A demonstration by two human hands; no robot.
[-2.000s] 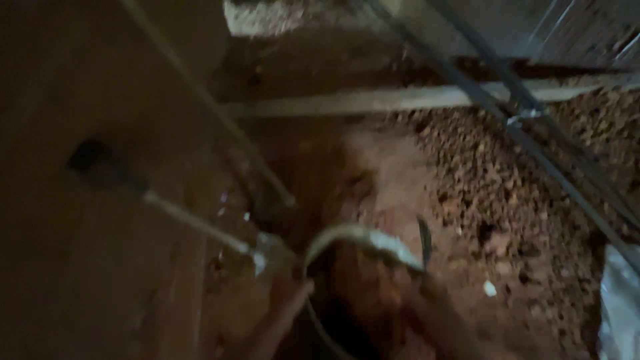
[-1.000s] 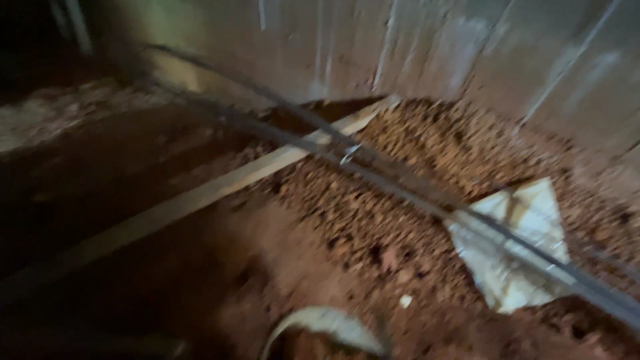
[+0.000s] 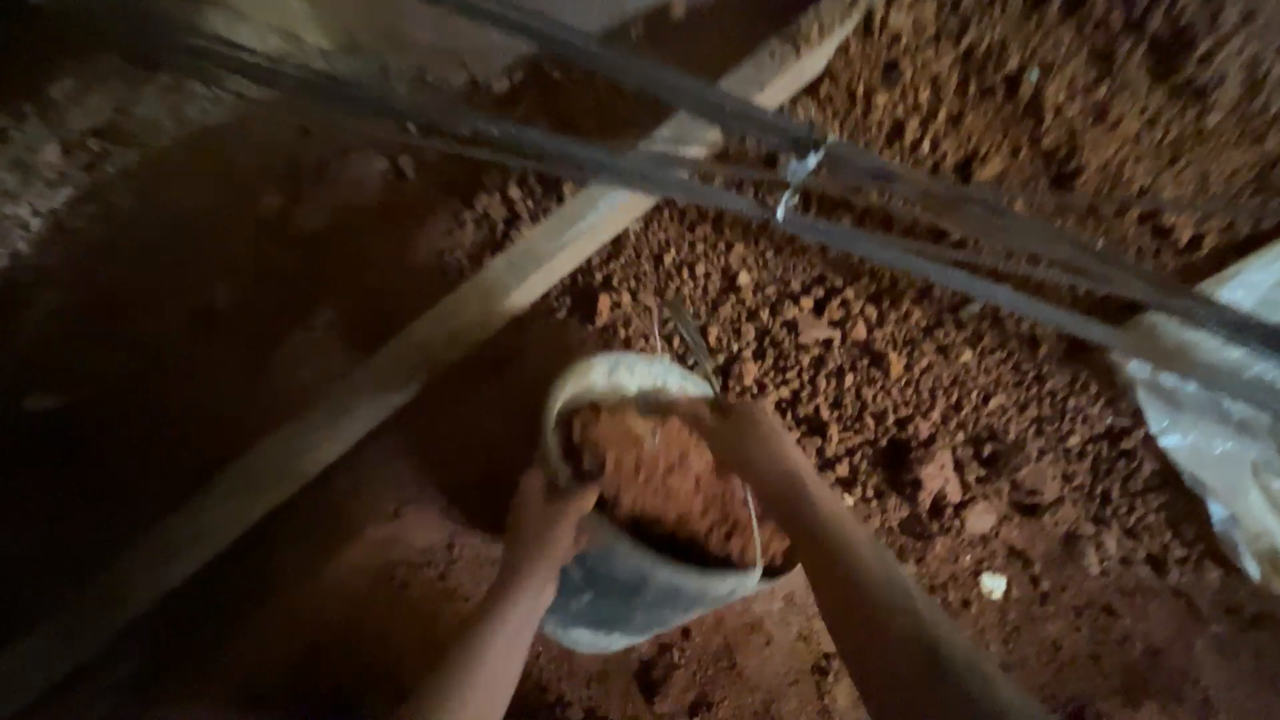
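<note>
A bucket (image 3: 650, 590) with a pale rim and dark side stands tilted at the lower middle, filled with reddish-brown soil (image 3: 670, 480). My left hand (image 3: 550, 515) grips its left rim, fingers curled over the edge. On the far right side of the rim is my right hand (image 3: 735, 440), closed on the edge; its fingers are blurred and partly hidden. A thin pale wire or cord (image 3: 752, 525) runs along the bucket's right side. Just beyond my right hand a narrow dark strip (image 3: 690, 340) sticks up.
Long dark bars (image 3: 880, 250), tied with a pale binding (image 3: 800, 180), cross above the ground. A wooden beam (image 3: 520, 260) runs diagonally behind the bucket. Loose clods of red earth (image 3: 830, 350) lie to the right, with a pale plastic sheet (image 3: 1200, 400) at the far right and a small white piece (image 3: 992, 585) nearby.
The bucket, only partly in view a second ago, now shows heaped with soil, with both hands on its rim. The view has swung considerably.
</note>
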